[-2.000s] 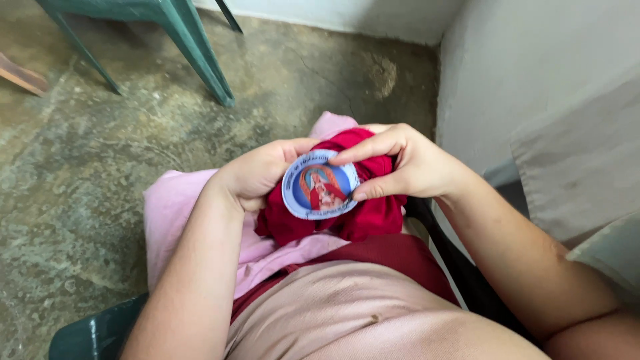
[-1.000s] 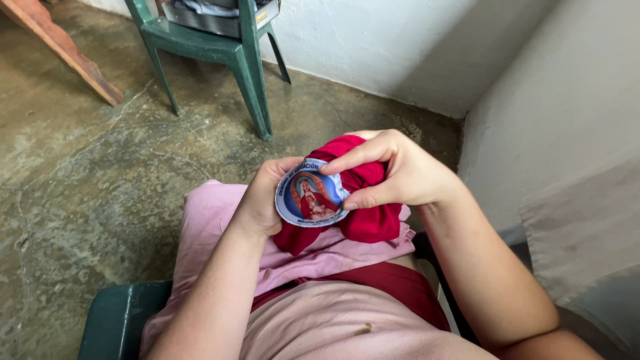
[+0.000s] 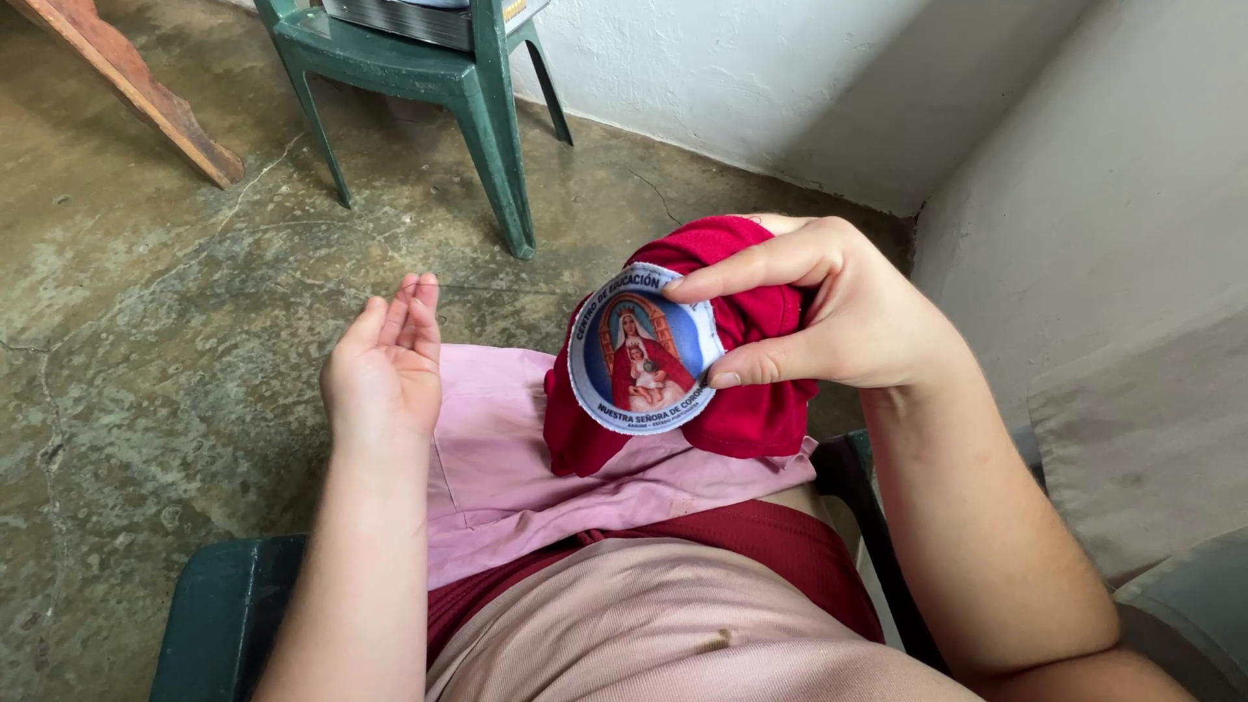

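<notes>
My right hand grips a bunched red cloth and the right edge of a round printed fabric patch, with thumb and forefinger on its face. The patch has a pale border with writing and a picture of a crowned, robed figure with a child; it lies against the cloth. My left hand is apart from both, to their left, palm up with its fingers close together. A faint thin line, perhaps thread, shows by its fingertips; whether they pinch anything is unclear. Below, a pink cloth lies over my lap.
A green plastic chair with a grey object on its seat stands ahead on the concrete floor. A wooden piece slants at the upper left. White walls meet at the right, and a pale hanging cloth is beside my right arm.
My left hand has let go of the patch and red cloth and moved away to the left. The right hand keeps its grip. The view has shifted, showing more of the chair.
</notes>
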